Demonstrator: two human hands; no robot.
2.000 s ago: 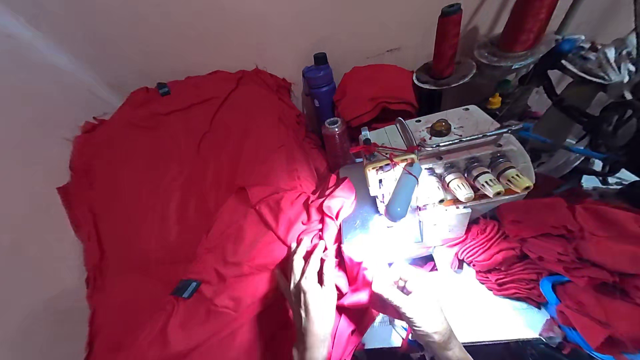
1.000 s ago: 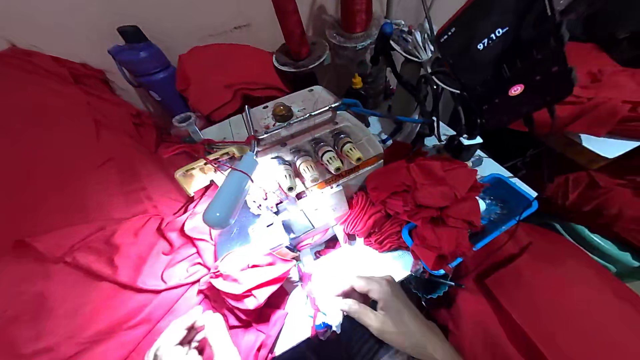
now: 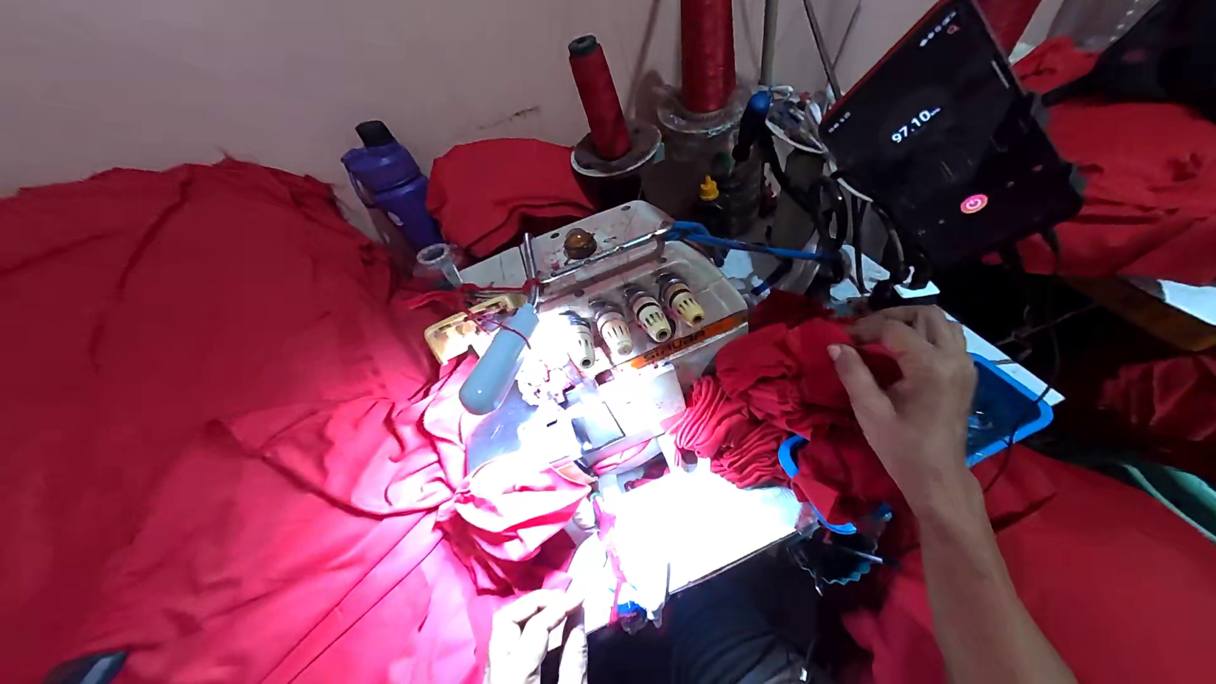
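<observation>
An overlock sewing machine (image 3: 617, 285) stands under a bright lamp, its tension dials facing me. My right hand (image 3: 912, 380) is on a bunched pile of red fabric pieces (image 3: 788, 380) right of the machine, thumb and fingers around a fold of it. My left hand (image 3: 539, 636) is at the bottom edge of the view, fingers bent, beside the front of the sewing table; whether it holds anything is not plain. Large red cloth (image 3: 237, 456) spreads over the left side, and its gathered end lies at the machine's needle area. Glare washes out part of the machine plate.
A purple bottle (image 3: 394, 185) and a stack of red cloth (image 3: 503, 190) stand behind the machine. Red thread cones (image 3: 600, 104) are at the back. A phone with a lit screen (image 3: 950, 138) is mounted at right, above a blue plastic tray (image 3: 1016, 418).
My right hand has moved from the machine's front to the red fabric pile at right. My left hand has left the large cloth, where it lay two seconds ago. The view has swung right.
</observation>
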